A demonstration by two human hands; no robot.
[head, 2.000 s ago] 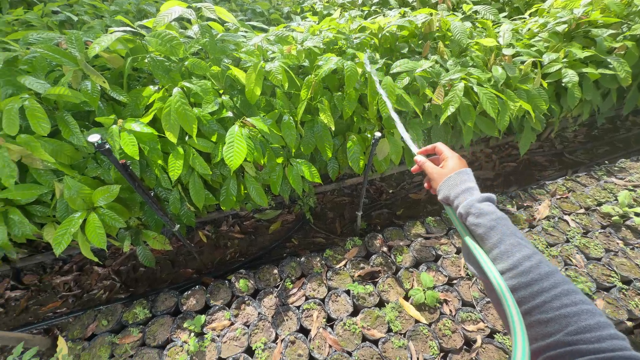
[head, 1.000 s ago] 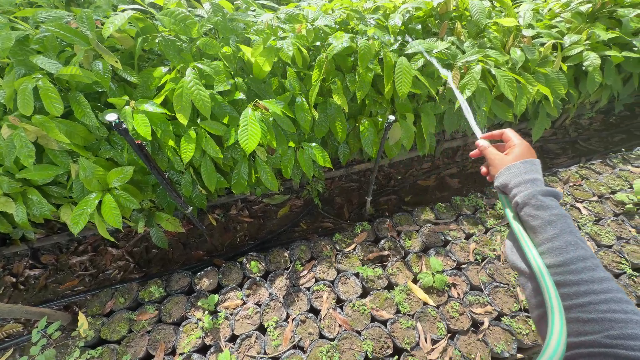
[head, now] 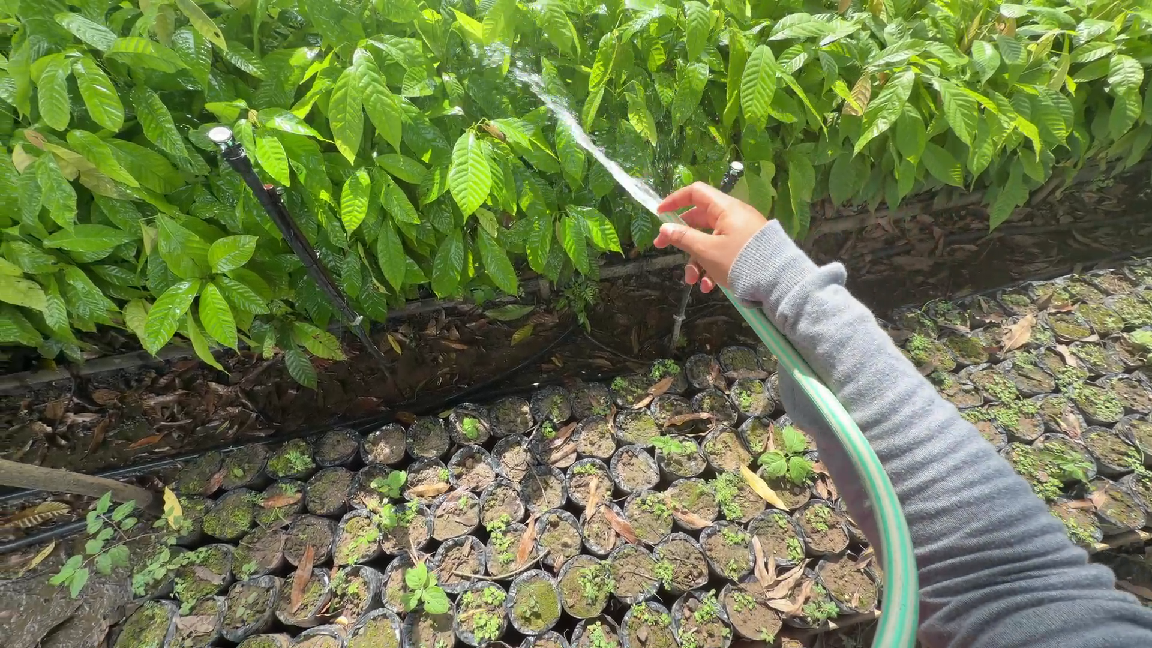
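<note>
My right hand (head: pixel 706 232), in a grey sleeve, grips the end of a green-and-white striped garden hose (head: pixel 841 423), with thumb and fingers around its mouth. A stream of water (head: pixel 589 144) shoots from the hose up and to the left, onto the dense leafy green plants (head: pixel 468 175). The hose runs back beneath the forearm to the bottom edge. My left hand is out of view.
Rows of black soil-filled nursery bags (head: pixel 531 598) with small weeds cover the lower ground. A black sprinkler stake (head: pixel 297 225) leans at left; another sprinkler stake (head: pixel 681 315) stands behind my hand. A black pipe (head: pixel 468 391) crosses the leaf-littered soil; a wooden pole (head: pixel 72 481) lies lower left.
The water stream, which reached up past the hand over the plants farther right, now lands farther left. My right hand has moved left since one second ago, still holding the hose.
</note>
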